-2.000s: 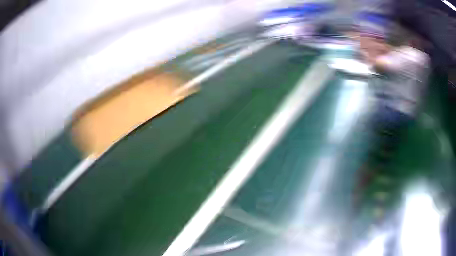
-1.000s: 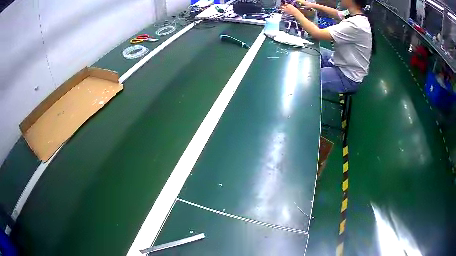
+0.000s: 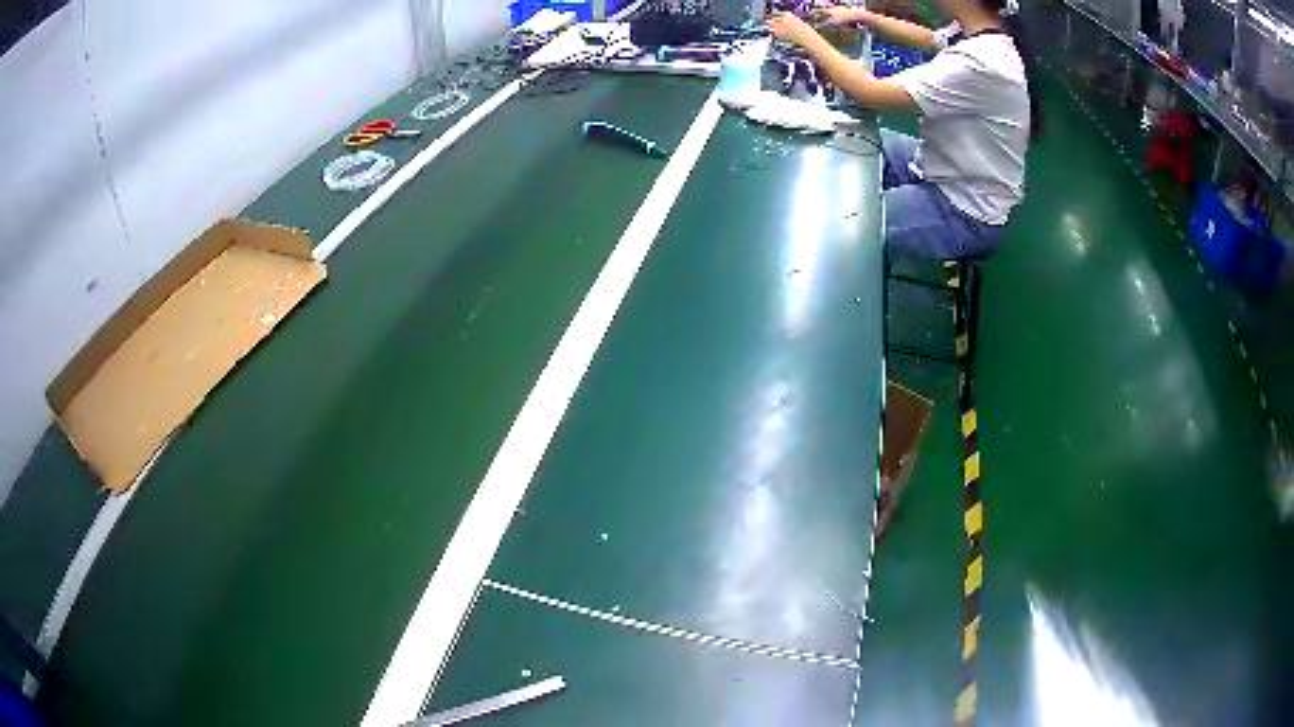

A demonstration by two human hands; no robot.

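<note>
Neither of my hands is in the picture. Nearest in front of me, a thin silver-grey metal strip [image 3: 497, 702] lies flat on the green bench [image 3: 681, 426], its left end at the white rail [image 3: 546, 405]. A single black and light-blue handle part [image 3: 625, 138] lies on the green conveyor belt [image 3: 369, 426], left of the rail towards the far end.
A brown cardboard tray [image 3: 192, 355] stands across the belt at the left. Beyond it are red-orange scissors [image 3: 372, 134] and pale coiled rings [image 3: 358, 172]. A seated person [image 3: 972, 121] works at the bench's far right. Yellow-black tape [image 3: 971, 526] marks the floor.
The blurred view has become sharp. Since one second ago, the far things have shifted slightly left and the cardboard tray a little lower in the picture. No hand has appeared.
</note>
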